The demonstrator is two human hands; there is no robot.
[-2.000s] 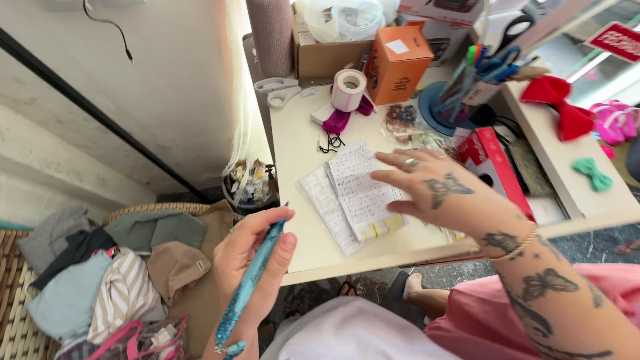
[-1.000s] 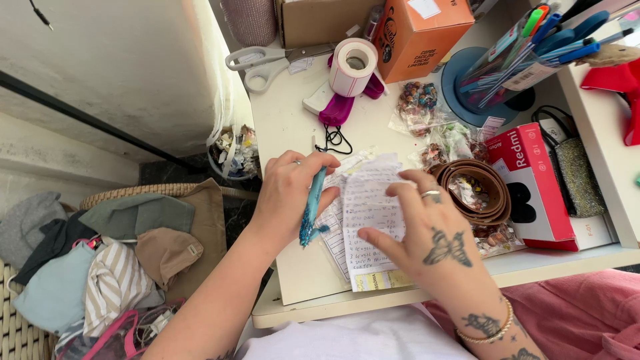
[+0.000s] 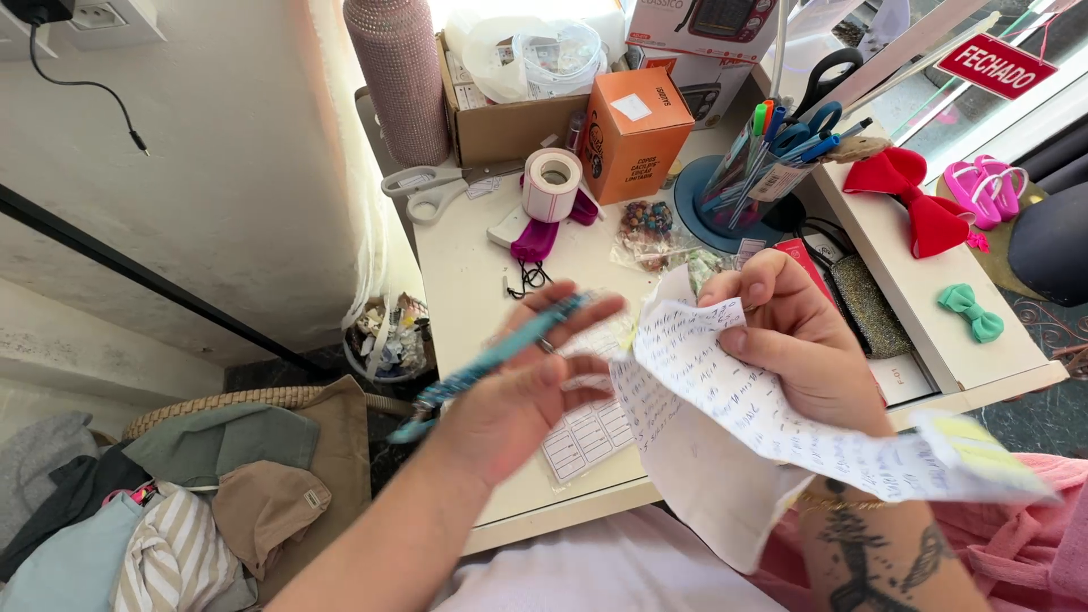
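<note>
My left hand (image 3: 518, 399), blurred, has a blue decorated pen (image 3: 497, 353) lying across its fingers, which are spread over the white desk (image 3: 476, 297). Pinched between thumb and fingers of my right hand (image 3: 795, 348) are handwritten paper sheets (image 3: 714, 399), lifted off the desk; they curl and hang, one end reaching over my wrist. A sheet of printed blank labels (image 3: 586, 442) lies on the desk beneath my left hand, partly hidden.
Scissors (image 3: 433, 191), a label roll (image 3: 551, 183), an orange box (image 3: 633, 136) and small bead bags (image 3: 650, 229) lie across the desk's back. A pen cup (image 3: 752, 183) stands right, near a red bow (image 3: 914, 200). Folded clothes (image 3: 187, 501) and a waste bin (image 3: 387, 336) are at left.
The handwritten sheets lay on the desk under my right hand; now that hand holds them up. My left hand has opened its fingers, the pen still across them.
</note>
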